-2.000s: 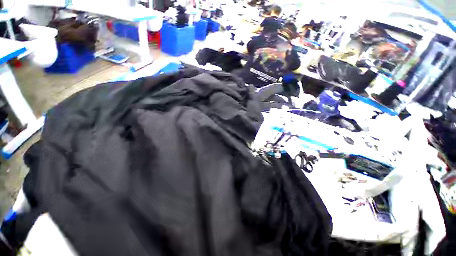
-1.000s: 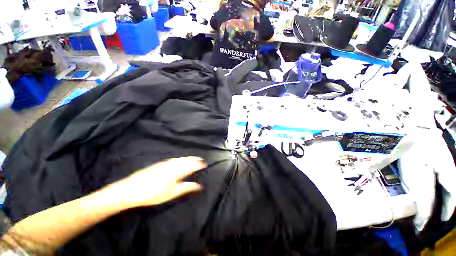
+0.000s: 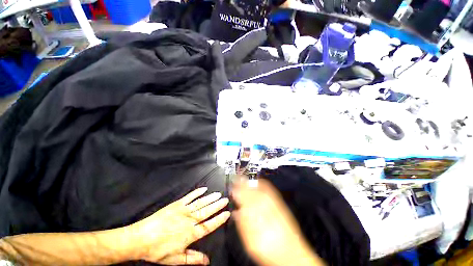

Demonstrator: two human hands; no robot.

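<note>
A large black garment (image 3: 103, 119) lies heaped on the left and runs under the needle area of a white sewing machine head (image 3: 311, 117). My left hand (image 3: 179, 226) lies flat on the garment, palm down with fingers spread, pointing to the needle. My right hand (image 3: 262, 215) is blurred, over the cloth just in front of the presser foot area (image 3: 251, 169). Its fingertips are near the needle; whether they pinch the cloth cannot be told. More black cloth (image 3: 321, 208) lies right of my right hand.
A dark control panel (image 3: 417, 169) is on the machine's right. Small tools (image 3: 386, 202) and a small dark box (image 3: 422, 200) lie at the table's right. A blue-purple bottle (image 3: 337, 49) stands behind the head. Blue bins (image 3: 127, 10) and a person in black (image 3: 241, 18) are beyond.
Both hands were out of view at first. My left hand came in and moved down flat onto the cloth; my right hand has come in at the needle. The view has moved closer to the machine.
</note>
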